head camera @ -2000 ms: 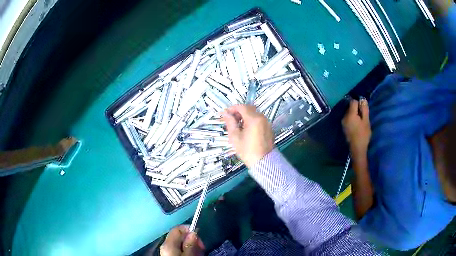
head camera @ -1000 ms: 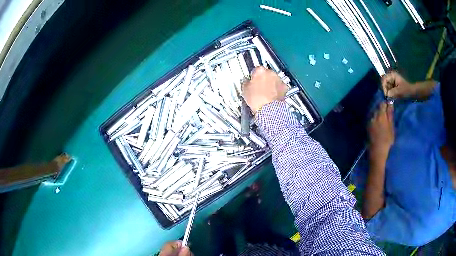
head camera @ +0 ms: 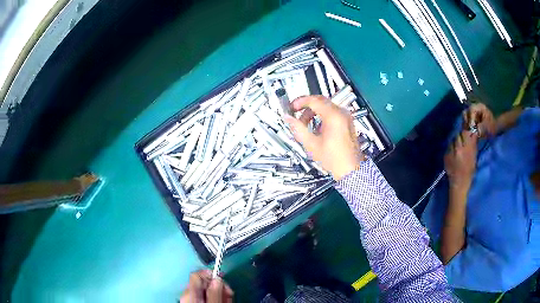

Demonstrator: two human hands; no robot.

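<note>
A shallow black tray [head camera: 169, 210] on the green bench holds a jumbled heap of short silvery tubes [head camera: 216, 171]. My right hand [head camera: 328, 133] is over the tray's right part. Its thumb and fingers hold a short tube [head camera: 282, 102] with a dark open end; a shiny round end [head camera: 315, 123] also shows between the fingers. My left hand [head camera: 207, 288] is cut off by the bottom edge and grips a thin rod [head camera: 220, 255]. The rod points up over the tray's near edge, its far end against the heap.
Long tubes [head camera: 435, 50] and two shorter pieces [head camera: 391, 32] lie at the back right. Small pale bits [head camera: 389, 107] are on the bench. A person in blue [head camera: 494, 207] works at the right with both hands. A brownish bar [head camera: 44, 194] reaches in from the left.
My right hand went down into the heap at the tray's right part and has come back slightly nearer, with a short tube in its fingers. My left hand keeps the rod, now more upright.
</note>
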